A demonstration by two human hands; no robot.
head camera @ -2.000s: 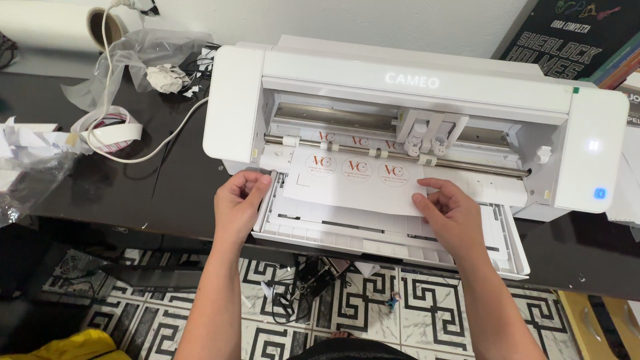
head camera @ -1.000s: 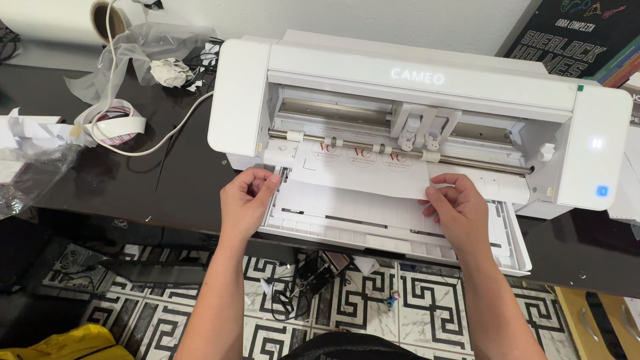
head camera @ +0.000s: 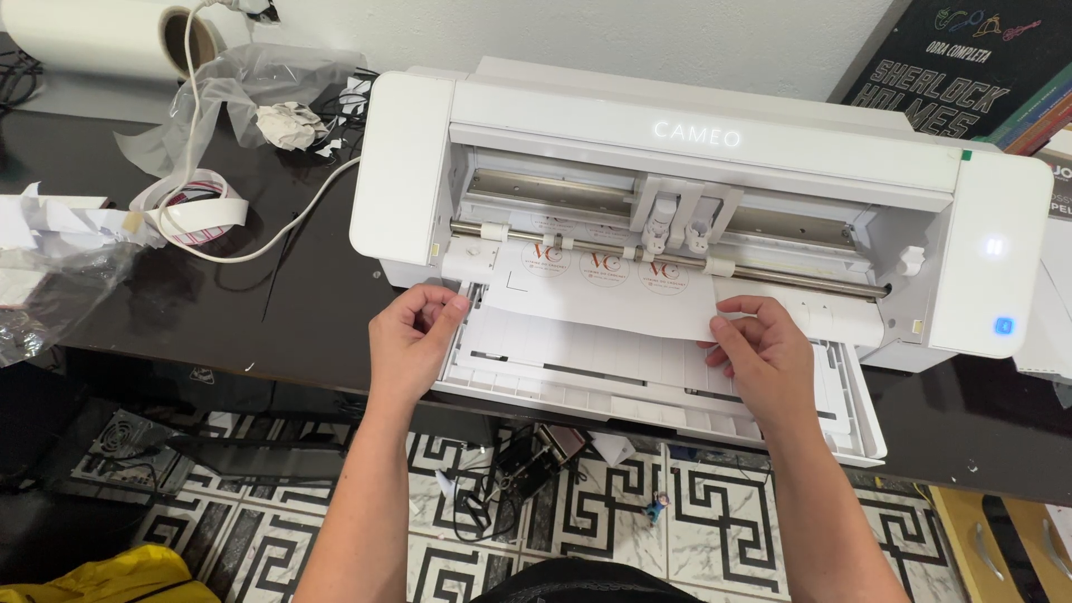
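Observation:
A white Cameo cutting machine (head camera: 695, 138) stands on the dark table with its front tray (head camera: 578, 385) folded down. A printed sheet of round logo stickers (head camera: 578, 306) lies under the roller bar, its near edge out over the tray. The tool carriage (head camera: 682, 218) sits near the middle, above the sheet. My left hand (head camera: 419, 335) is at the tray's left edge, left of the sheet, thumb against the curled fingers, with nothing visible in it. At the sheet's near right corner is my right hand (head camera: 754, 352), thumb and fingers around the edge; whether it grips is unclear.
Left of the machine are a white cable (head camera: 293, 222), a tape roll (head camera: 197, 209), crumpled paper (head camera: 289, 126) and plastic film (head camera: 167, 138). A large white roll (head camera: 92, 33) lies behind them. Books (head camera: 930, 75) stand at the back right. Computer parts (head camera: 134, 452) lie on the floor.
The sheet has gone farther into the machine since the first frame, then its near part shows more again now. My right hand moved slightly right from the first frame to the second.

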